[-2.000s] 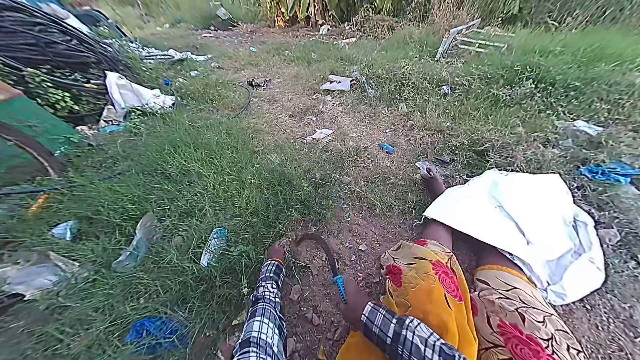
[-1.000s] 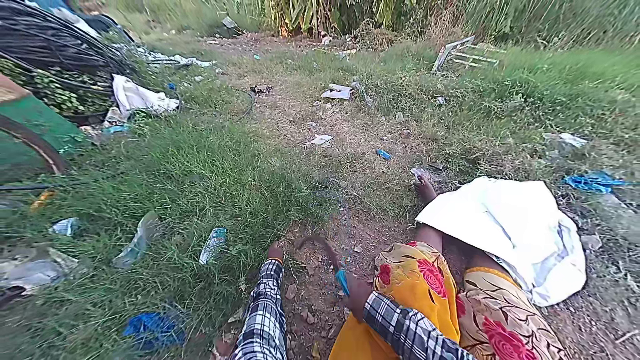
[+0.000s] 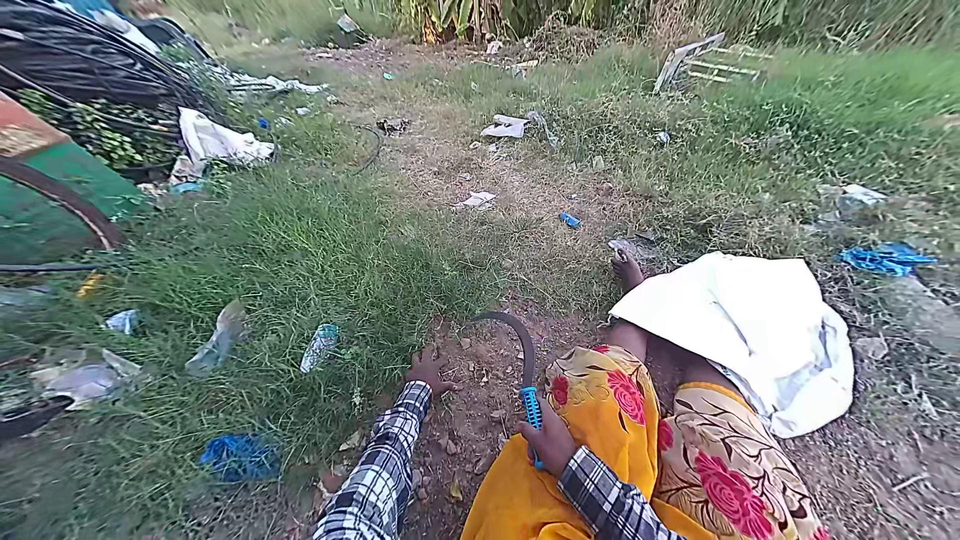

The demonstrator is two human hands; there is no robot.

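Note:
My right hand (image 3: pixel 551 442) is closed around the blue handle of a sickle (image 3: pixel 523 352), whose curved blade rises and bends left over bare soil. Its tip lies near the edge of the green grass (image 3: pixel 300 247). My left hand (image 3: pixel 429 371) reaches down at that edge, left of the blade and apart from it, with its fingers spread. No held thing shows in it, though grass partly hides the fingertips. A white sheet or sack (image 3: pixel 750 330) lies over my outstretched legs, beside the yellow floral cloth (image 3: pixel 607 420) on my lap.
A clear plastic bottle (image 3: pixel 320 348), a blue plastic bag (image 3: pixel 240 457) and other litter lie in the grass at left. Black pipes (image 3: pixel 82 52) and a green and red object (image 3: pixel 60 187) stand at upper left. A broken frame (image 3: pixel 697 64) lies at upper right.
The sickle blade has moved away from my left hand, and its handle has turned more upright. My left hand's fingers have spread.

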